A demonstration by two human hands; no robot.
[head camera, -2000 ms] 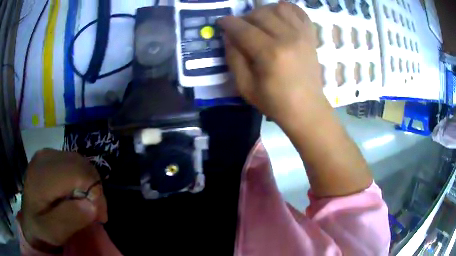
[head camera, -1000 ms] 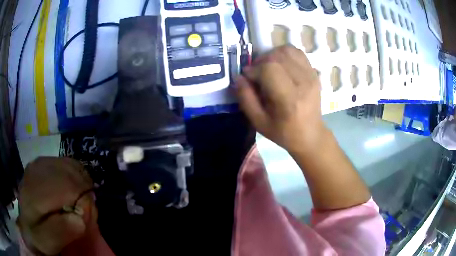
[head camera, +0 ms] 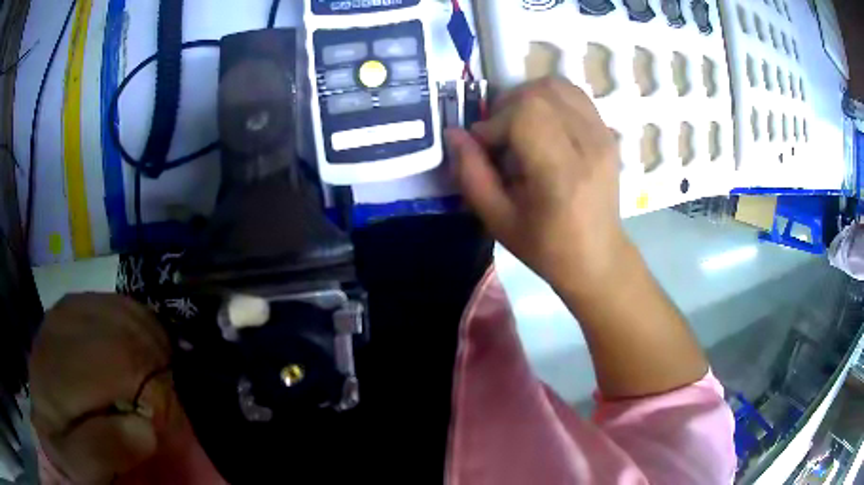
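Observation:
A light grey digital meter (head camera: 371, 99) with a yellow round button lies at the top centre, its display cut off by the top edge. A small metal terminal or switch (head camera: 464, 102) with red and blue wires is just right of it. My right hand (head camera: 545, 170) is at this terminal, fingers bent; the fingertips are partly hidden. The clear test fixture (head camera: 345, 352) with a black round centre and brass dot is below the meter, joined to a flat black handle (head camera: 256, 123). My left hand (head camera: 99, 388) is left of the fixture, blurred, with a thin dark lead at its fingers.
White foam trays (head camera: 606, 114) with tan cut-outs, some filled black, stand at the upper right. A black coiled cord (head camera: 169, 85) and yellow tape (head camera: 76, 142) are at the left. A black mat (head camera: 407, 284) lies below. A blue stool (head camera: 796, 223) is at the far right.
My right hand has moved from the meter's keypad to the terminal on its right. The meter, now uncovered, and fixture appear shifted left in view. My left hand stays beside the fixture.

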